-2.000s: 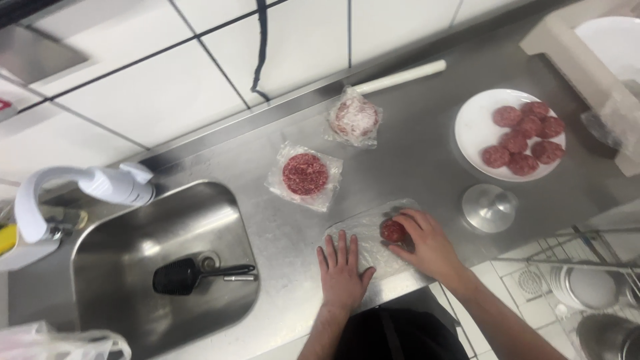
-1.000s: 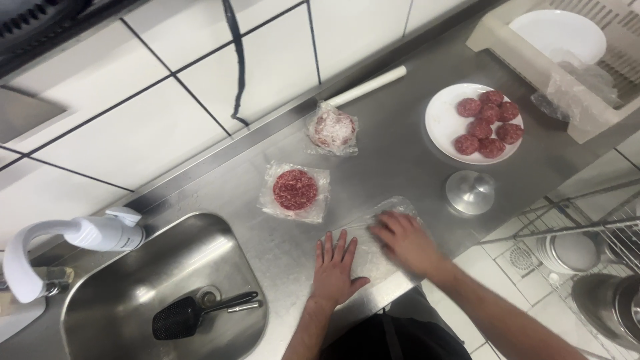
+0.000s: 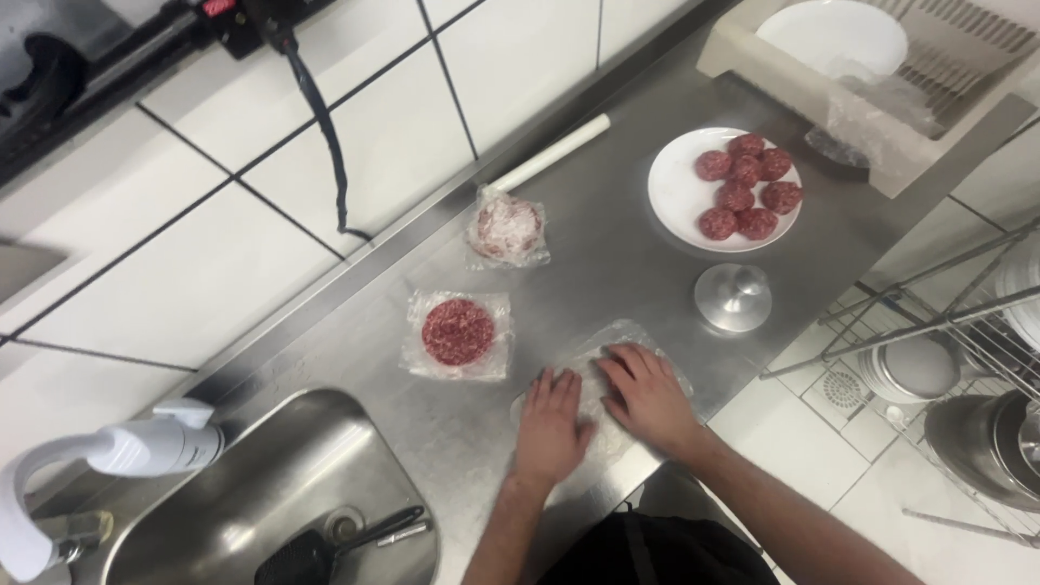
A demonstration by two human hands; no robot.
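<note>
My left hand (image 3: 552,426) lies palm down on a clear plastic sheet (image 3: 611,435) at the counter's front edge, fingers slightly apart. Beside it my right hand (image 3: 650,394) rests on the same sheet, fingers bent; whether anything is under it is hidden. A flat round ground meat patty (image 3: 457,332) lies on plastic to the upper left. Behind that sits a plastic-wrapped patty (image 3: 509,227), touching or close to a white rod (image 3: 552,153). Several raw meat balls (image 3: 735,197) sit on a white plate (image 3: 673,191). A round metal press with a knob (image 3: 733,298) stands below the plate.
At lower left is a steel sink (image 3: 244,520) with a black spatula-like utensil (image 3: 296,559) inside and a white faucet (image 3: 154,443) behind. A beige dish rack (image 3: 812,106) holds a plate at upper right. A wire shelf (image 3: 918,317) with pots stands right of the counter.
Two seconds ago my right hand was on a meat ball over the plastic sheet; now no meat shows there. My right hand has flattened over the sheet. The view has shifted.
</note>
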